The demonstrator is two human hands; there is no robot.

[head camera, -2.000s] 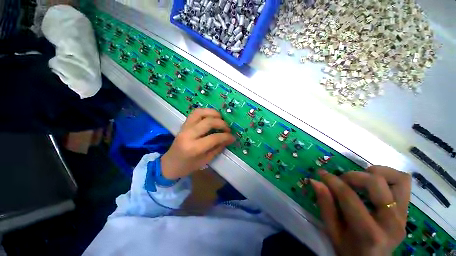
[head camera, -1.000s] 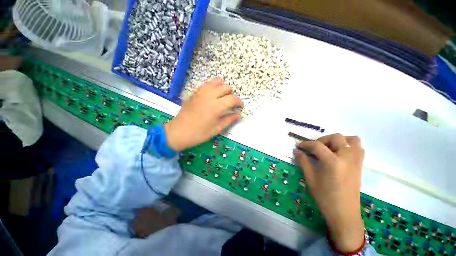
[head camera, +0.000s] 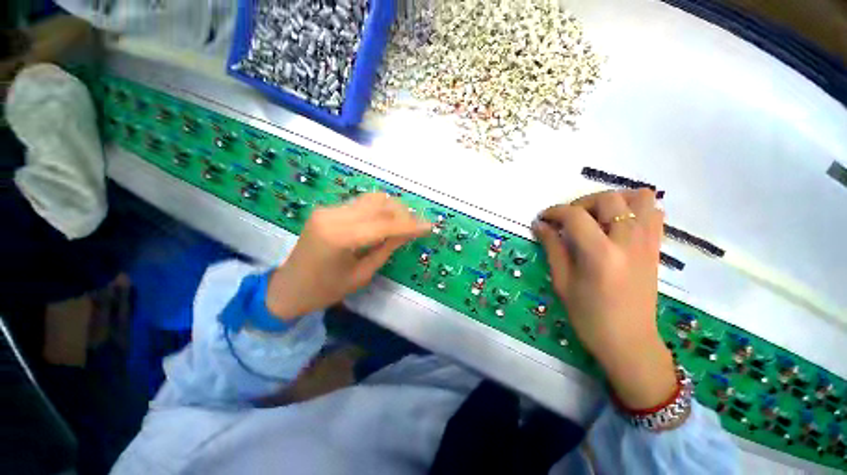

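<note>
A long green circuit board strip [head camera: 460, 269] crowded with small parts runs diagonally across the view. My left hand [head camera: 348, 249], with a blue wrist strap, is over the board's middle. Its thumb and fingertips are pinched together close above the board; whether a part is between them is too small to tell. My right hand [head camera: 608, 269], with a ring and a red and beaded bracelet, is at the board's far edge. Its fingertips are drawn together and something small and dark may be at them, but this is unclear. Black component strips [head camera: 695, 240] lie beside and partly behind it.
A blue bin [head camera: 358, 88] of silver-grey cylinders and a pile of small cream-white pieces [head camera: 520, 60] stand beyond the board. Metal rails [head camera: 418, 329] edge the board. A white sleeve [head camera: 58, 148] of a neighbouring person is at the left. Part of a white fan shows at the upper left.
My left hand has moved from the cream-white pile back to over the board. My right hand has moved from the black strips to the board's far edge. The camera view has shifted.
</note>
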